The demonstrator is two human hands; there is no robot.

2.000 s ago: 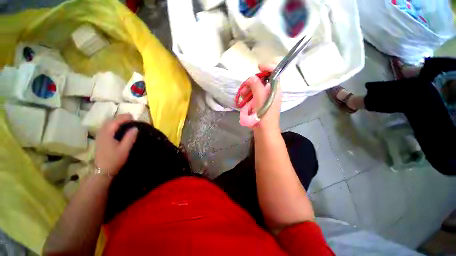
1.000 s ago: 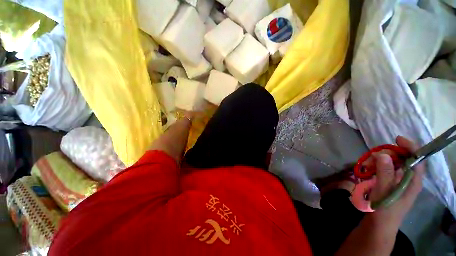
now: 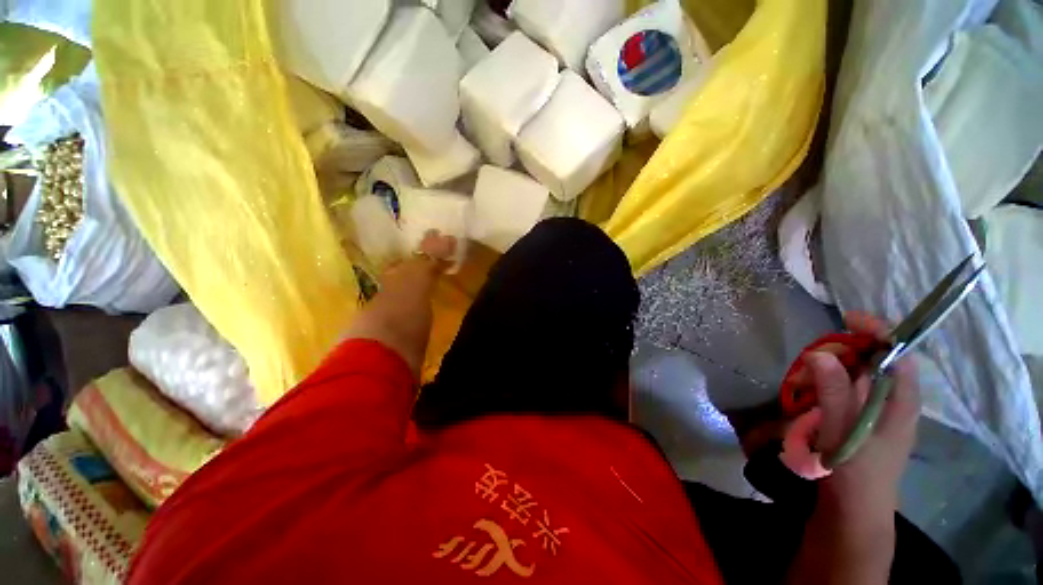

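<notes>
My right hand point(image 3: 856, 417) holds scissors point(image 3: 883, 363) at the right, with red and greenish handles and silvery blades pointing up and right, slightly apart. My left hand point(image 3: 414, 272) reaches into the open yellow sack point(image 3: 206, 171), its fingers at the near edge of a white block point(image 3: 436, 215). The hand is blurred and partly hidden, so a grip cannot be told. Several white blocks fill the sack. One at its right side point(image 3: 610, 69) shows a round blue-and-red emblem.
A white sack point(image 3: 875, 160) with large white pieces stands at the right. Pale clippings point(image 3: 703, 286) lie on the grey floor between the sacks. At the left are a small sack of beige-gold lumps point(image 3: 63, 200), a sack of whitish lumps point(image 3: 200, 363) and a patterned sack point(image 3: 86, 503).
The view has swung left from the white sack to the yellow sack. My left hand has moved from my knee into the yellow sack. My right hand keeps the scissors, now lower.
</notes>
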